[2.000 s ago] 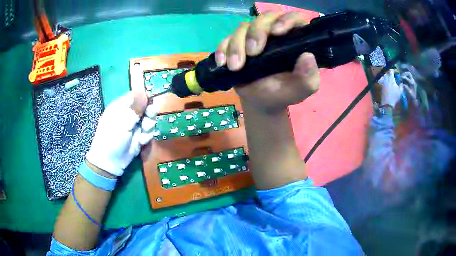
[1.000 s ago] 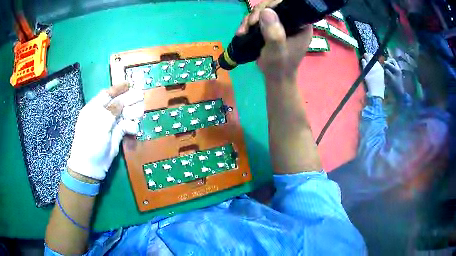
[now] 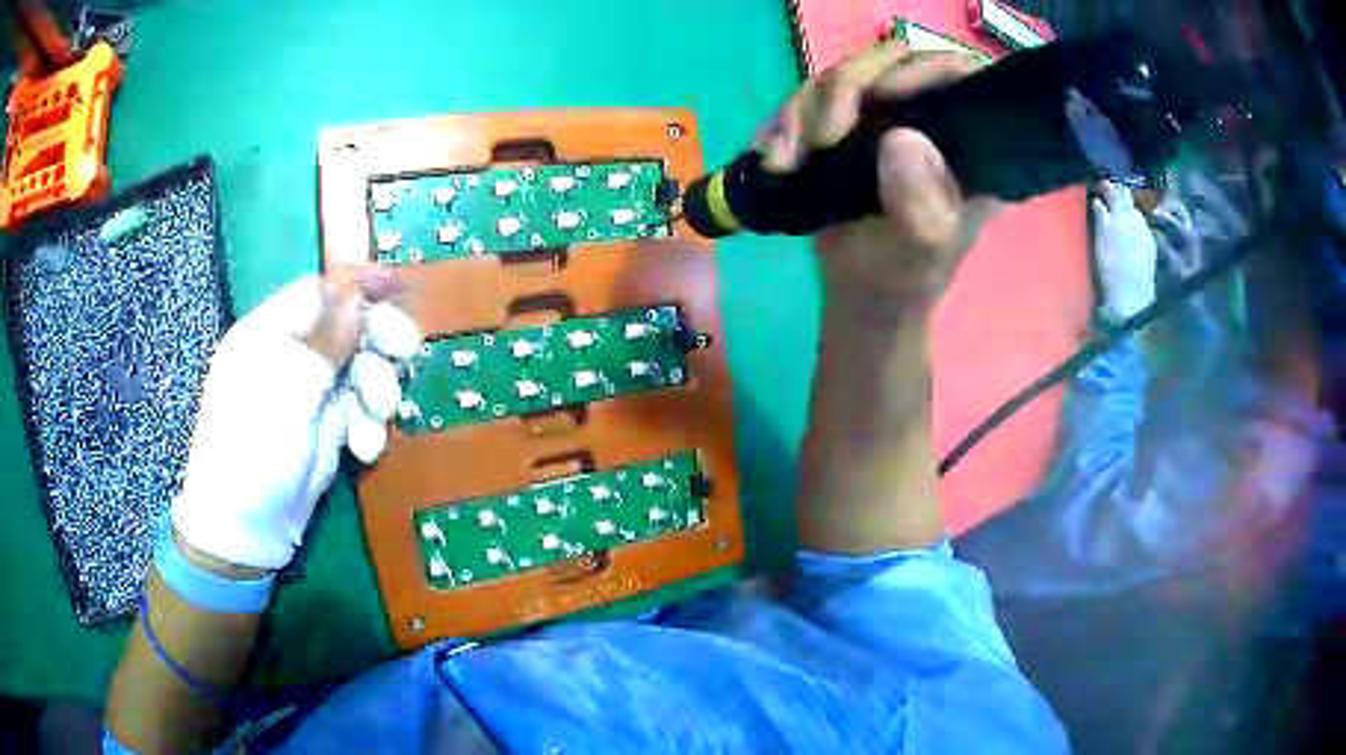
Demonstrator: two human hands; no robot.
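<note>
The orange-brown fixture (image 3: 546, 280) lies in front of me with a green circuit board (image 3: 546, 525) in each of its three slots. My bare right hand (image 3: 886, 155) grips the black electric screwdriver (image 3: 989, 130); its yellow ring is near the right end of the top board (image 3: 517, 210). I cannot make out the bit's tip clearly. My gloved left hand (image 3: 281, 406) is at the fixture's left edge, beside the middle board (image 3: 539, 369). Its thumb and forefinger are close together; whether they hold a screw is too small to tell.
The screw tray (image 3: 118, 384) is at the left, with an orange holder (image 3: 59, 130) above it. A red mat (image 3: 1019, 339) lies at the right with green-edged board units at its top. The black cord crosses it. Another person's gloved hand (image 3: 1125, 254) is beyond.
My left hand has moved away from the top board's left end, down and left. The screwdriver has moved right from that end to beside the top board's right end. The view has shifted.
</note>
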